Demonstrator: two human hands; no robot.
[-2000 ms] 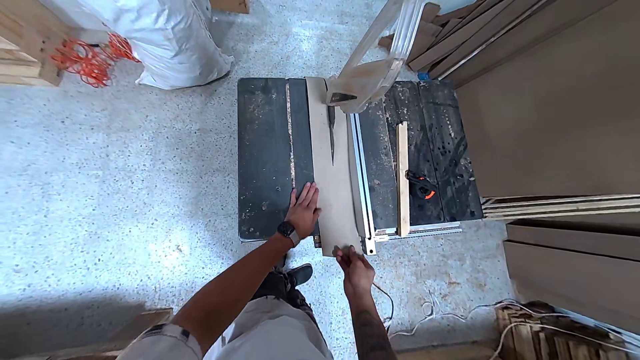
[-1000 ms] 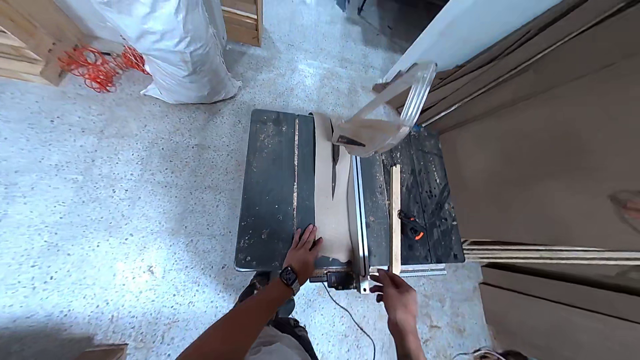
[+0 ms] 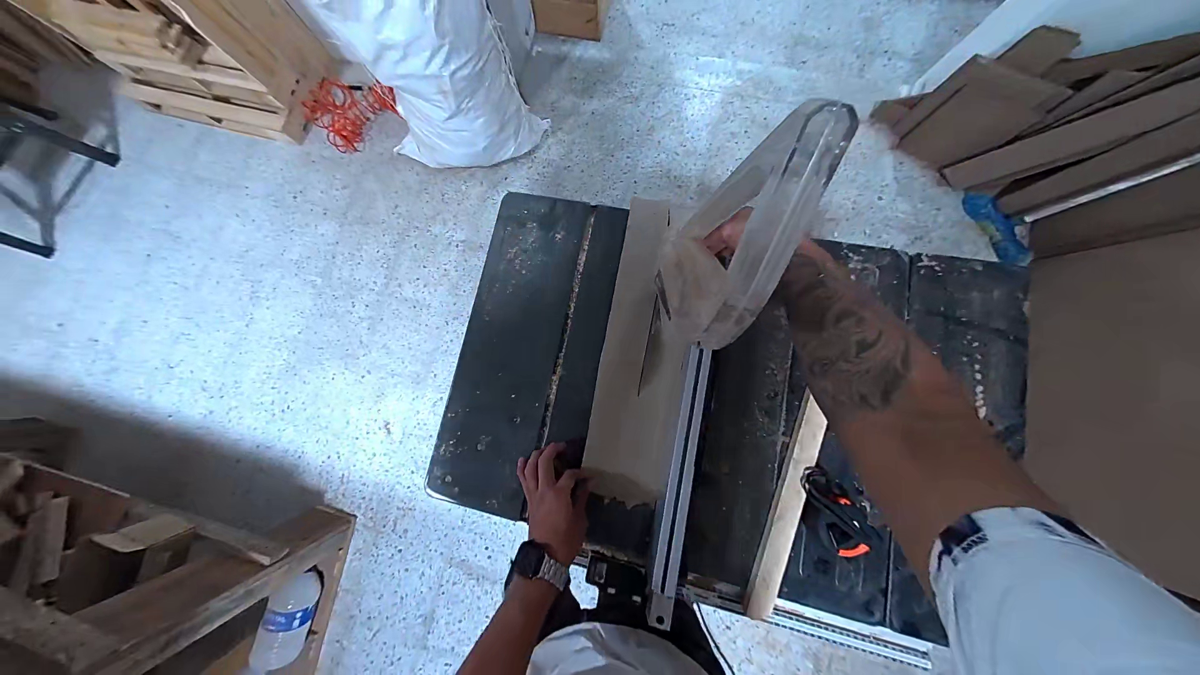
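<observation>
A brown fiberboard strip (image 3: 623, 412) lies on the dark table saw top (image 3: 506, 328), along the left side of the metal rip fence (image 3: 682, 478). The thin saw blade (image 3: 649, 342) stands through the strip. Over its far part leans the clear plastic blade guard (image 3: 750, 244). My left hand (image 3: 553, 492) rests at the strip's near left corner, fingers bent, on the table. My right arm reaches across the table, and my right hand (image 3: 736, 234) is behind the guard near the strip's far end, partly hidden; its grip does not show.
A wooden batten (image 3: 789, 506) and a black and orange tool (image 3: 839, 516) lie right of the fence. Fiberboard offcuts (image 3: 1059, 122) and sheets stand at the right. Beyond the table is a white sack (image 3: 459, 84) by an orange hose (image 3: 342, 112). A wooden bin (image 3: 234, 562) with scraps stands lower left.
My right hand has moved from the near end of the wooden batten to the far side, behind the guard. The strip's near edge lies farther from the table's front edge than two seconds ago.
</observation>
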